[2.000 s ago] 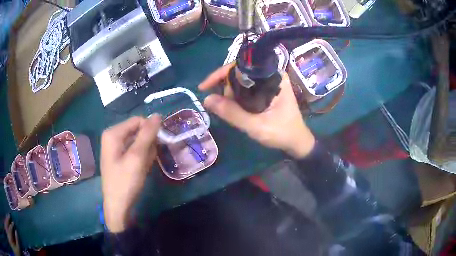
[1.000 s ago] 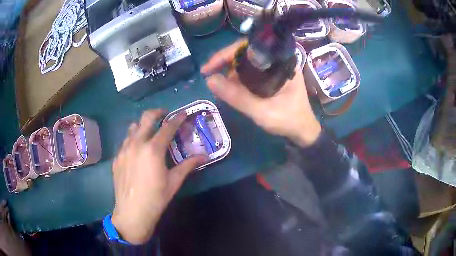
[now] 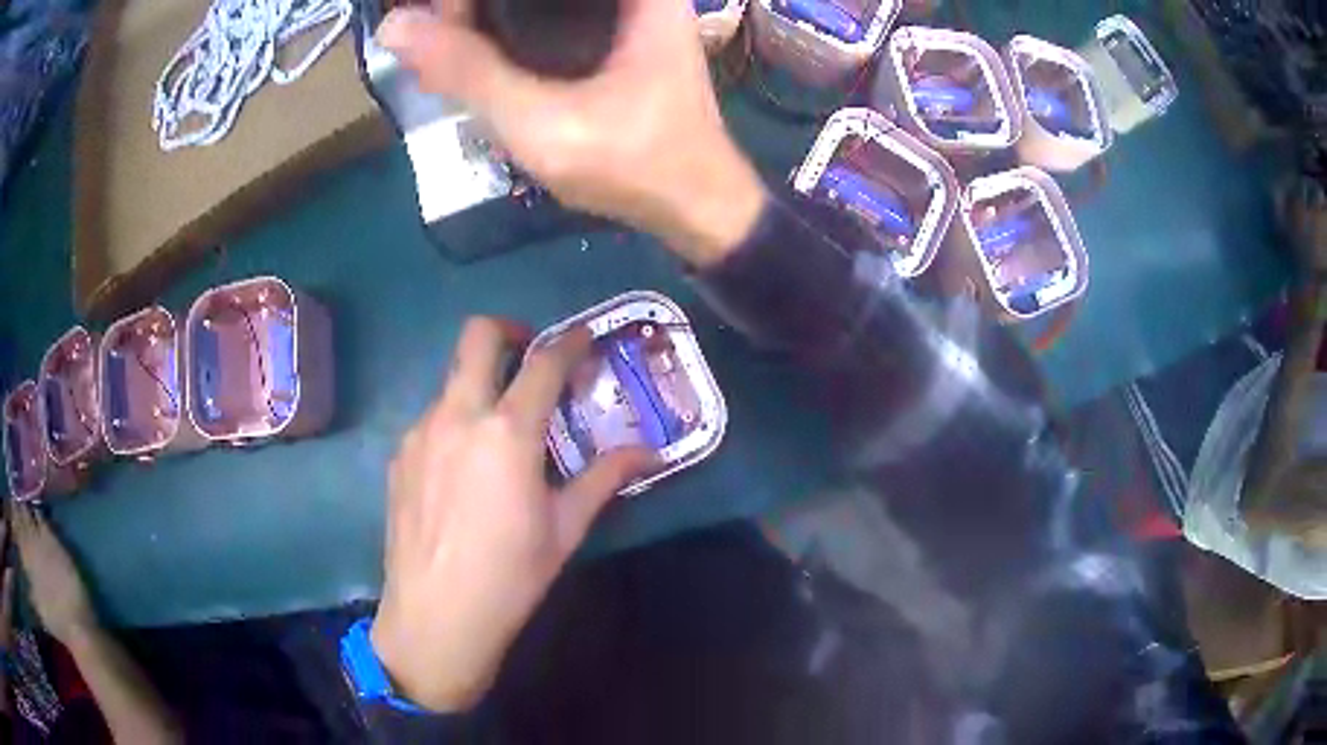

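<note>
A pink rounded-square housing [image 3: 709,400] stands open end up on the green mat, with a white frame [image 3: 640,309] on its rim and a blue cell inside. My left hand [image 3: 488,488] grips its left side, fingers and thumb at the rim. My right hand [image 3: 640,138] is at the top, over the screw feeder [image 3: 459,172], closed around the dark electric screwdriver [image 3: 560,29]. The screwdriver is cut off by the picture's top edge, and its tip is hidden.
Several pink housings without frames [image 3: 245,364] stand in a row at left. Several framed housings [image 3: 953,95] stand at upper right. A cardboard tray [image 3: 124,240] holds white frames [image 3: 240,73]. Another person's arm [image 3: 73,597] shows at lower left. A clear plastic bag [image 3: 1237,510] lies at right.
The loose white frame came down onto the housing's rim, and my left hand took hold there. My right hand moved up and left with the screwdriver to the feeder. The view shifted.
</note>
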